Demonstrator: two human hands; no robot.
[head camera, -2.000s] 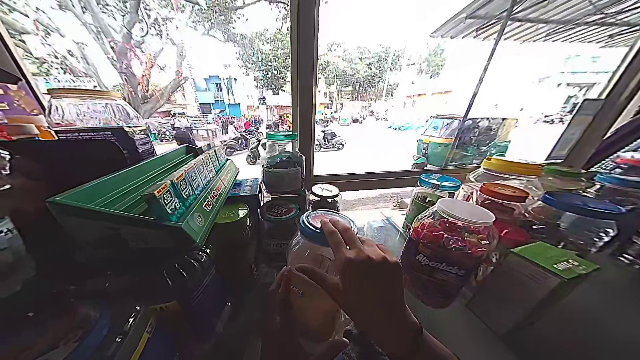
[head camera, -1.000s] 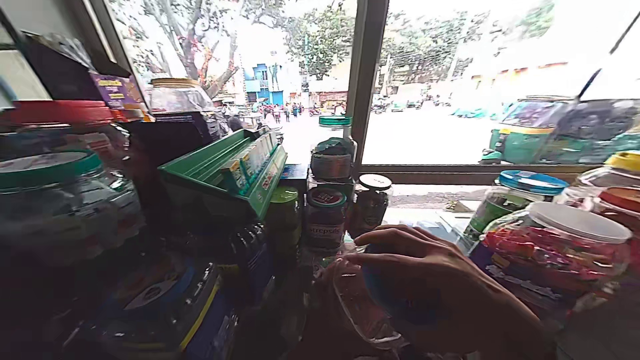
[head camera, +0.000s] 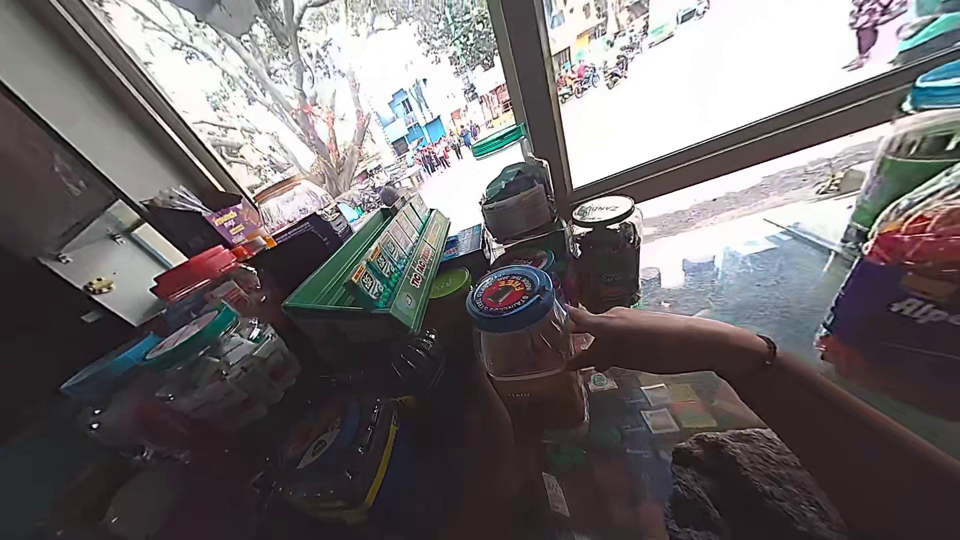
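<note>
A clear plastic jar (head camera: 529, 375) with a blue lid (head camera: 511, 298) stands upright near the middle, its lower part in shadow. My right hand (head camera: 611, 337) reaches in from the right and grips the jar's upper right side, just below the lid, with thumb and fingers. A dim shape along the jar's left side looks like my left hand (head camera: 491, 409); its fingers are lost in the dark. Right behind the jar stand a green-lidded jar (head camera: 450, 283) and a dark jar with a pale metal lid (head camera: 606, 251).
A green display tray (head camera: 337, 289) with small Tic Tac boxes lies left of the jar. Further left are a teal-lidded jar (head camera: 221, 367) and a red-lidded one (head camera: 195, 274). A large candy jar (head camera: 900, 300) stands at the right. A dark rough object (head camera: 742, 487) lies at the bottom right.
One second ago my right hand was over the blue lid, which looked tipped off the jar; now the lid is on top and the hand is at the jar's side. The view has turned and tilted.
</note>
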